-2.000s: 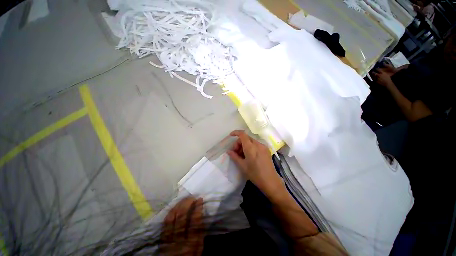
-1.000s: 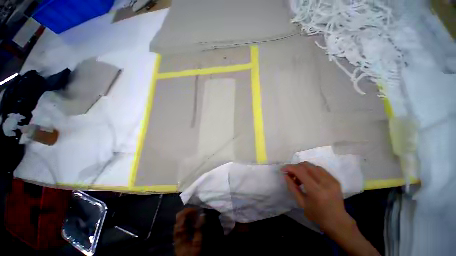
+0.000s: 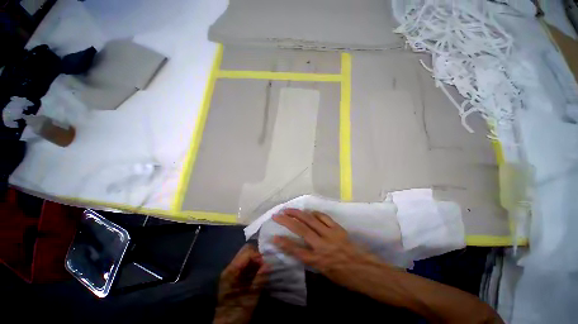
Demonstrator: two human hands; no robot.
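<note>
A white cut panel [image 3: 374,221] lies along the front edge of the grey board [image 3: 405,152]. One white strap end hangs down over the edge, and a folded white piece [image 3: 415,218] lies on its right part. My right hand [image 3: 314,237] rests on the panel's left part with the fingers spread. My left hand [image 3: 244,269] is below the table edge beside the hanging strap end; its fingers are dark and partly hidden, and what they hold cannot be told.
Yellow tape [image 3: 345,126] divides the board. A white strip pile [image 3: 472,57] lies at the upper right, and a pale bottle [image 3: 516,186] by the right tape. Grey pieces [image 3: 120,73], a brown roll [image 3: 58,134] and black cloth [image 3: 38,88] lie left. A metal-rimmed stool [image 3: 98,253] stands below.
The view has turned left from the board's right corner. My right hand has moved left along the panel and now lies spread on it. The strap end now hangs over the edge.
</note>
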